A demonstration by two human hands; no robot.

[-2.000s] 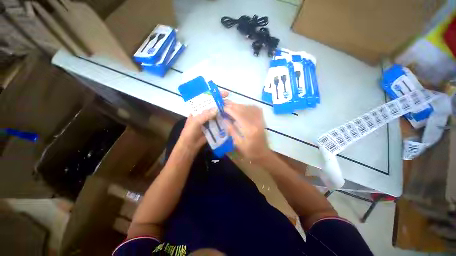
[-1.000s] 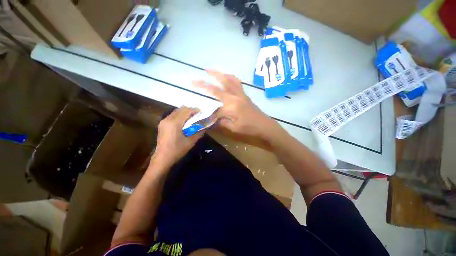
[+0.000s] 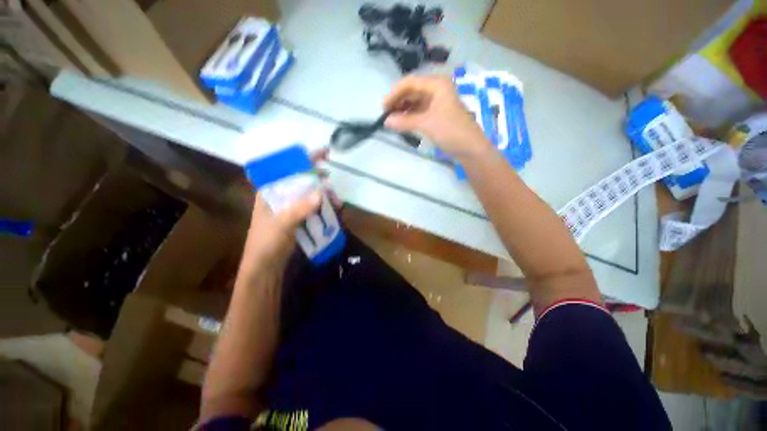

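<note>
My left hand (image 3: 282, 215) holds a blue-and-white retail box (image 3: 318, 229) over the table's front edge, its blue flap end pointing up and away. My right hand (image 3: 429, 109) pinches a coiled black cable (image 3: 360, 133) above the table, to the right of the box and apart from it. Loose black cables (image 3: 404, 35) lie on the far side of the table. The flat unfilled boxes (image 3: 507, 118) lie in a fan at centre-right, partly hidden behind my right hand and forearm.
Filled boxes (image 3: 245, 63) are stacked at the table's left, beside cardboard sheets (image 3: 143, 46). A label strip (image 3: 635, 178) curls over boxes (image 3: 660, 126) at the right. A brown carton (image 3: 605, 42) stands at the back. An open dark carton (image 3: 126, 244) is at lower left.
My right hand has moved from the box up over the table and now holds a black cable. My left hand has turned the box so its printed front and blue flap show.
</note>
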